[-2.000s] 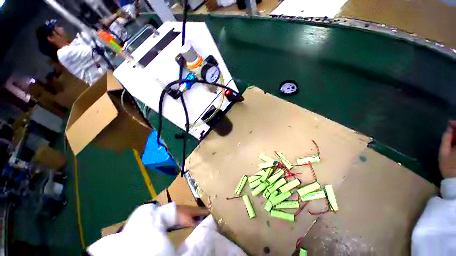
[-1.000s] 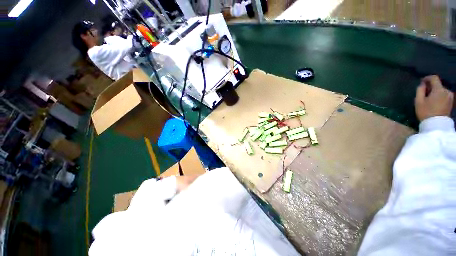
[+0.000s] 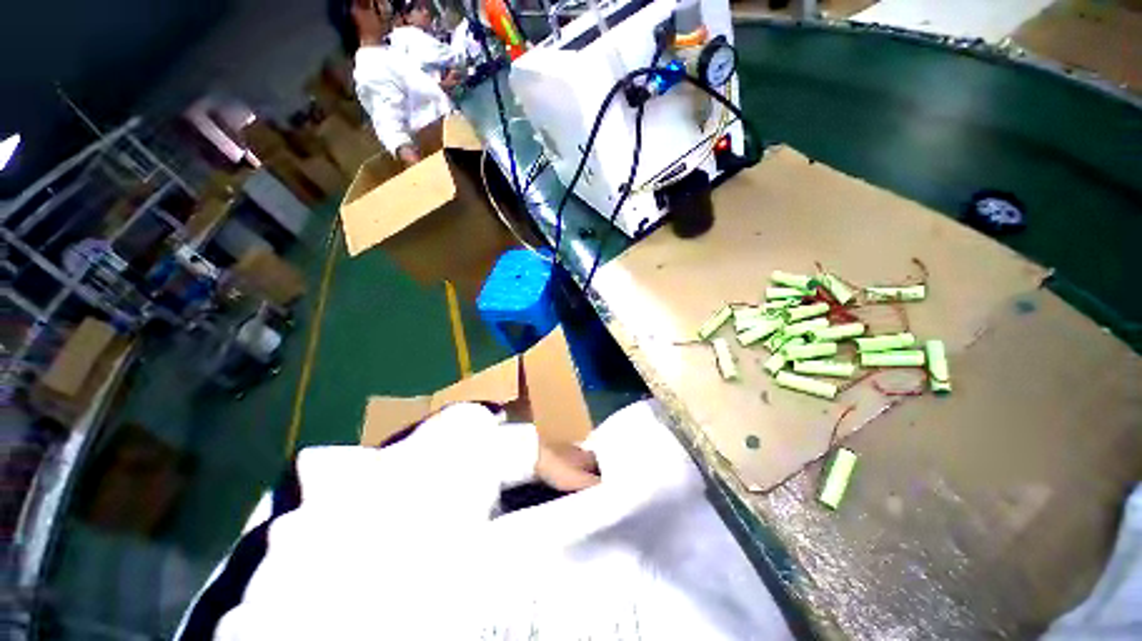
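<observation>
Green battery cells point(image 3: 820, 351) with thin red and dark leads lie heaped on the cardboard mat point(image 3: 676, 276). One cell point(image 3: 838, 478) lies apart on the near side. A round end-cap assembly point(image 3: 996, 210) with a pale face and black rim sits on the conveyor belt point(image 3: 864, 107). My left hand point(image 3: 566, 467) is low in front of my body beside an open carton; its fingers are partly hidden, and I cannot tell whether it holds anything. My right hand is out of view; only a piece of its sleeve shows at the lower right edge.
A white box point(image 3: 607, 107) with hoses and a gauge stands at the mat's far end, a dark cylinder point(image 3: 690, 204) beside it. A blue stool point(image 3: 517, 298), an open carton point(image 3: 420, 207) and a nearer carton point(image 3: 551, 388) are at left. A person in white point(image 3: 401, 82) is beyond.
The view has turned left, so the bench and belt sit further right. My right hand, seen over the belt before, has left the picture. My left hand remains low by the carton.
</observation>
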